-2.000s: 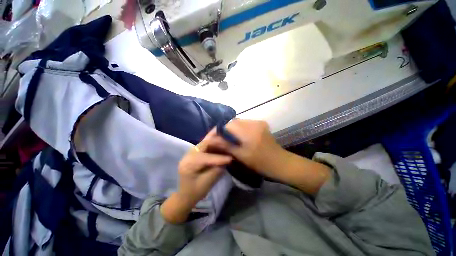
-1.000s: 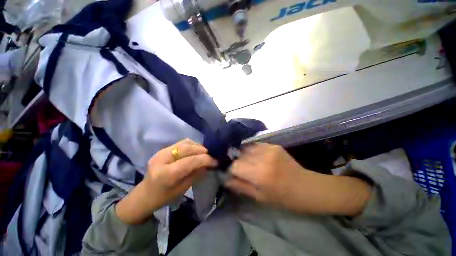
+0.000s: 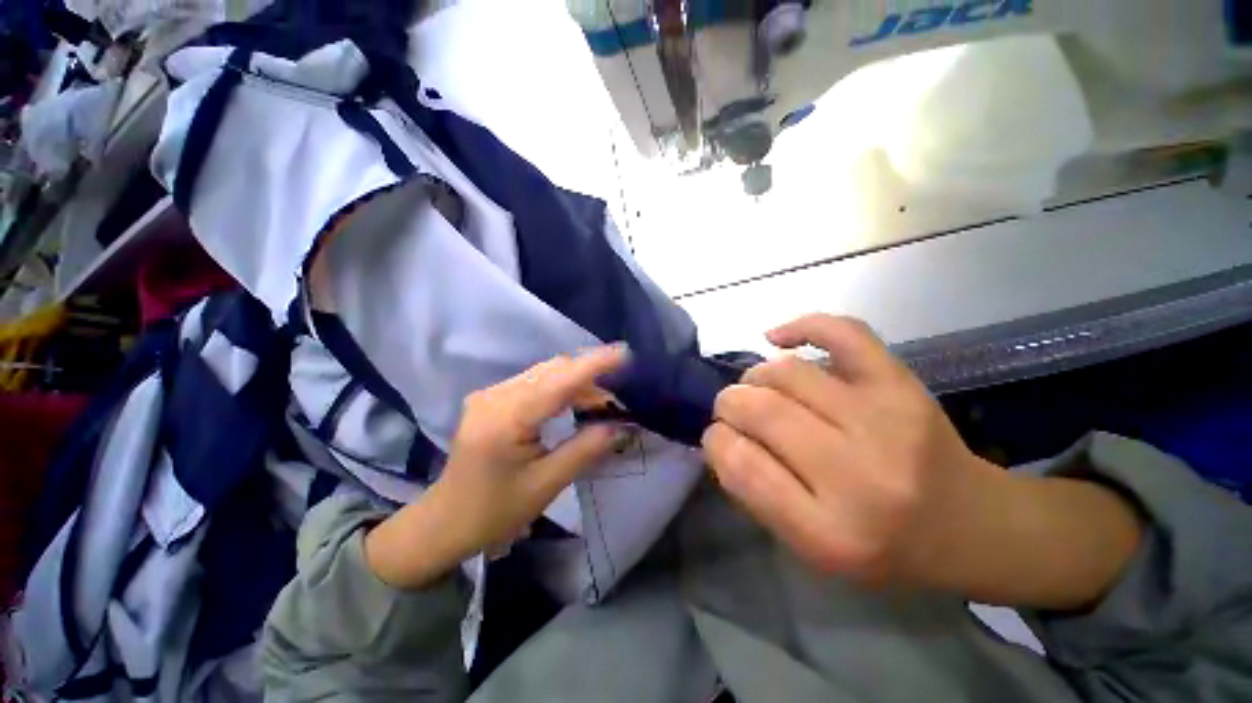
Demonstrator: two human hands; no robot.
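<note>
A pale grey-white and navy garment (image 3: 419,316) spreads from the upper left down to the front edge of the machine table and over the lap. My right hand (image 3: 838,453) grips the navy cloth at its right end, fingers bent around it. My left hand (image 3: 529,440) is just left of it, thumb and forefinger apart around the navy edge; whether they touch the cloth is hard to tell. A pale panel with a dark stitched line hangs below the hands. The presser foot (image 3: 754,179) stands above and behind the hands, with no cloth under it.
The white JACK sewing machine (image 3: 1098,55) is at the upper right, on the white table with a ribbed front edge (image 3: 1085,330). A pale plate (image 3: 995,124) is right of the needle. A striped navy and white pile (image 3: 206,453) lies at the left. Dark red cloth (image 3: 41,467) is at far left.
The view has shifted, so the machine sits further right. My hands have moved apart; the left thumb and forefinger have spread, and the right hand holds the navy cloth. The stitched pale panel now shows below.
</note>
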